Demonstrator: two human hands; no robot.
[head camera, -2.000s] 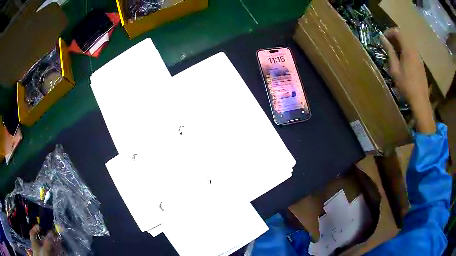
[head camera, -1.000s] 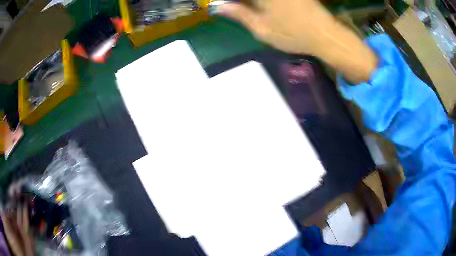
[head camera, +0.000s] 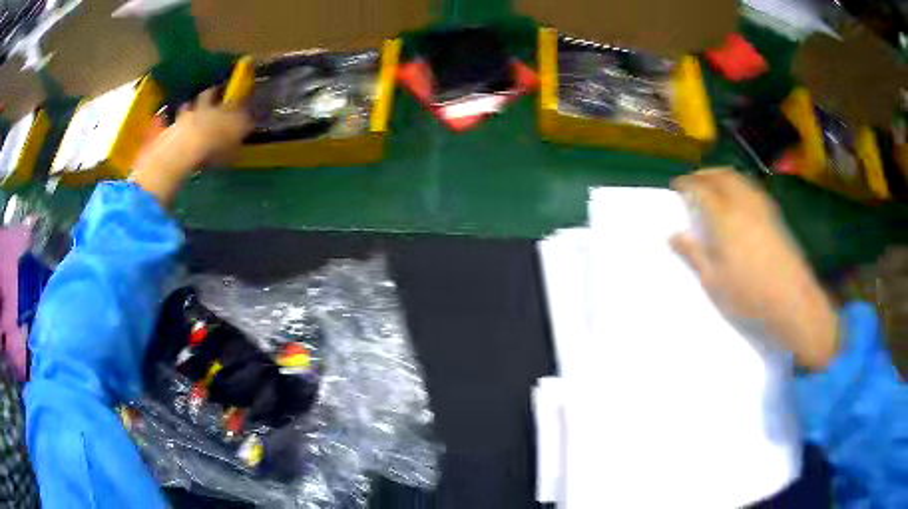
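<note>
Flat white box inserts (head camera: 687, 368) lie stacked on the right of the black mat, their left edges out of line. My right hand (head camera: 742, 249) is at their upper right edge, thumb over the top card and fingers at its edge, gripping it. My left hand (head camera: 199, 134), blurred, reaches to the left side of a yellow box (head camera: 309, 151) on the green belt; whether it holds anything is unclear. The box holds items in clear film. A crinkled clear plastic bag (head camera: 373, 383) with black cables (head camera: 244, 378) with red, yellow and white tips lies at the left.
More yellow boxes stand along the green belt (head camera: 458, 199), one (head camera: 627, 136) at right centre and others at both ends. The left ones hold white inserts. A black unit (head camera: 468, 65) with a red card lies between the two middle boxes. Brown lids stand open behind.
The view has swung left. My right hand has moved from the belt boxes onto the white inserts. My left hand has left the cable bag and reached up to the belt. The phone has left the view.
</note>
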